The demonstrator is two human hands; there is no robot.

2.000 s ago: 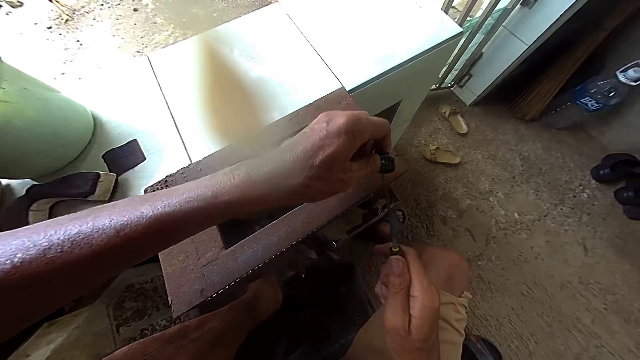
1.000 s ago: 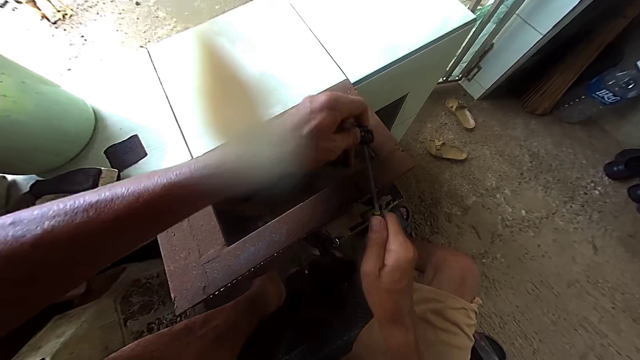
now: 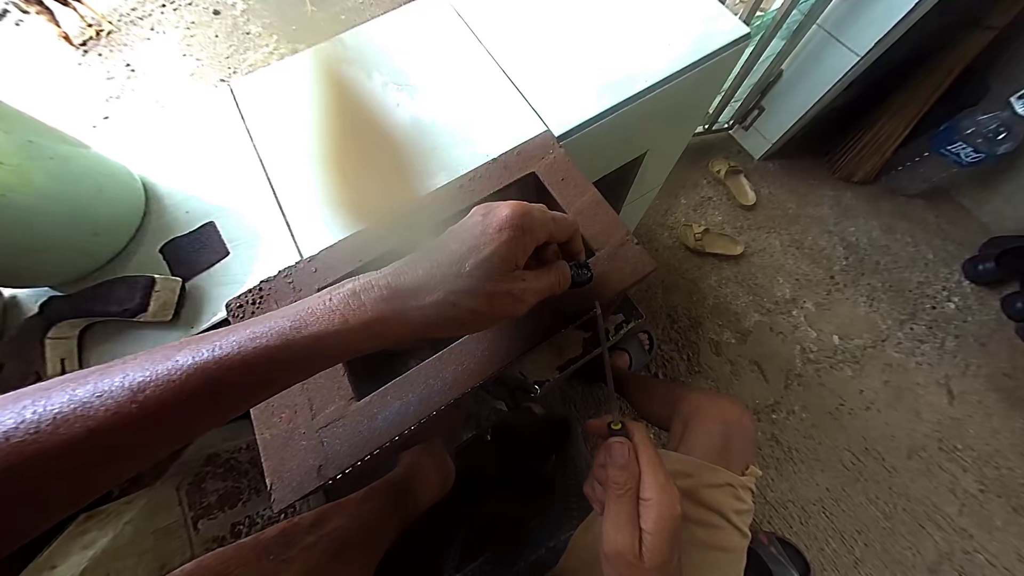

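My left hand (image 3: 512, 256) reaches over a rusty rectangular metal frame (image 3: 424, 384), its fingers closed on a small black object (image 3: 581, 274) near the frame's right end. What that object is, I cannot tell. Lower down, my right hand (image 3: 632, 488) grips a thin metal-shafted tool (image 3: 606, 360), perhaps a screwdriver or small file, by its dark handle with a yellow-green ring. The tool points up and its tip stands a little below the black object, apart from it. My left forearm hides part of the frame's opening.
The frame lies against a white tiled ledge (image 3: 640, 48). On the left are a green bucket (image 3: 64, 200), a dark square pad (image 3: 194, 250) and a curved dark strap-like piece (image 3: 104, 304). Yellowish sandals (image 3: 712, 240), a plastic bottle (image 3: 968, 140) and a broom (image 3: 920, 104) are at the right.
A second ago the tool's shaft reached up to the black object in my left hand; now my right hand is lower and the tip is apart from it. My left hand keeps its hold.
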